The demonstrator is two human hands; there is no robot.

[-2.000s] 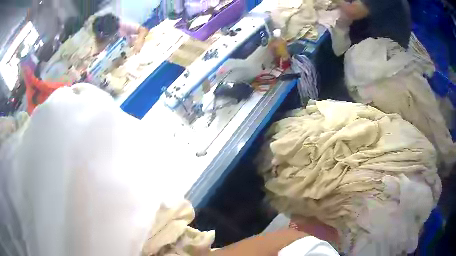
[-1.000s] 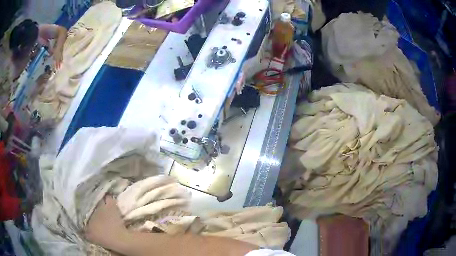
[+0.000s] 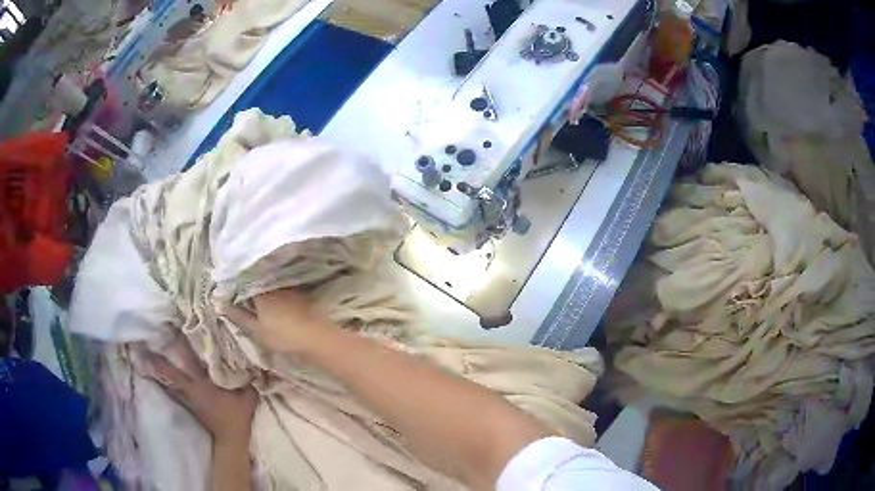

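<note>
A cream garment piece [image 3: 317, 201] lies crumpled in a large heap left of the needle and spreads along the table's front edge. My right hand [image 3: 273, 321] reaches across from the right, its fingers buried in the folds and gripping the cloth. My left hand [image 3: 206, 393] comes up from below and lies on the cloth at the left, fingers partly under a fold. The white sewing machine [image 3: 461, 163] stands right of the heap, its lamp lighting the needle area [image 3: 465, 259]. No cloth shows under the needle.
A cream work bundle [image 3: 758, 316] stands right of the table. Orange-handled scissors [image 3: 638, 120], a black object [image 3: 581, 139] and a drink bottle [image 3: 672, 43] lie or stand behind the needle area. A printed ruler strip [image 3: 600, 259] runs along the table edge. Orange-red cloth [image 3: 34, 211] is at the left.
The view has turned and the machine sits nearer the middle. The cloth heap has been gathered and folded over left of the needle. My left hand has come into view; my right hand is in the folds.
</note>
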